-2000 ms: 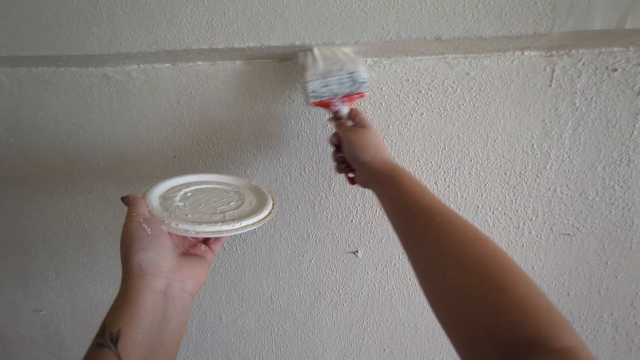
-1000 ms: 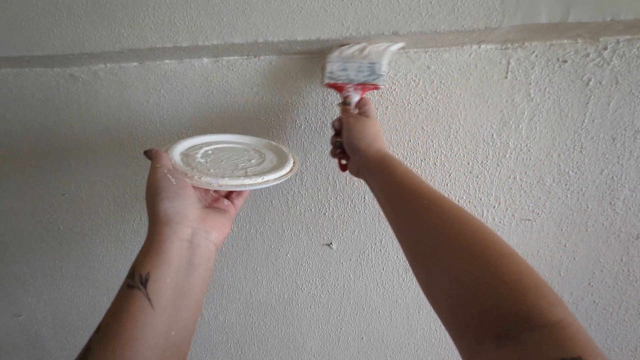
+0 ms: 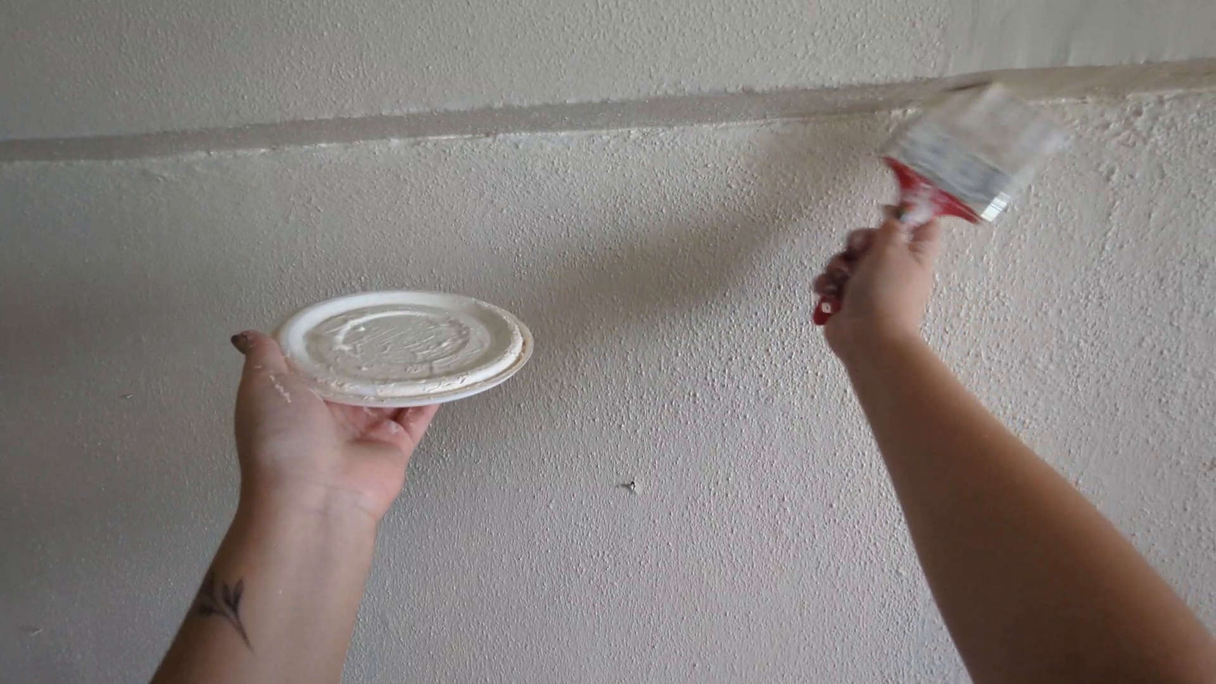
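Note:
My left hand holds a round white plastic lid from beneath, nearly level, thumb at its left rim. Wet white paint lies on the lid's upper face. At the upper right, my right hand grips the red handle of a wide flat paintbrush. The brush is blurred and tilted to the right, its white-coated bristles just below and over the ledge line. Whether the bristles touch the wall cannot be told.
A rough, textured off-white wall fills the view. Across its upper part runs a narrow horizontal ledge. A small dark nail or chip marks the wall between my forearms. Shadow falls over the wall's left side.
My right hand has moved to the right along the ledge with the brush, which has turned from upright to tilted right. My left hand still holds the lid.

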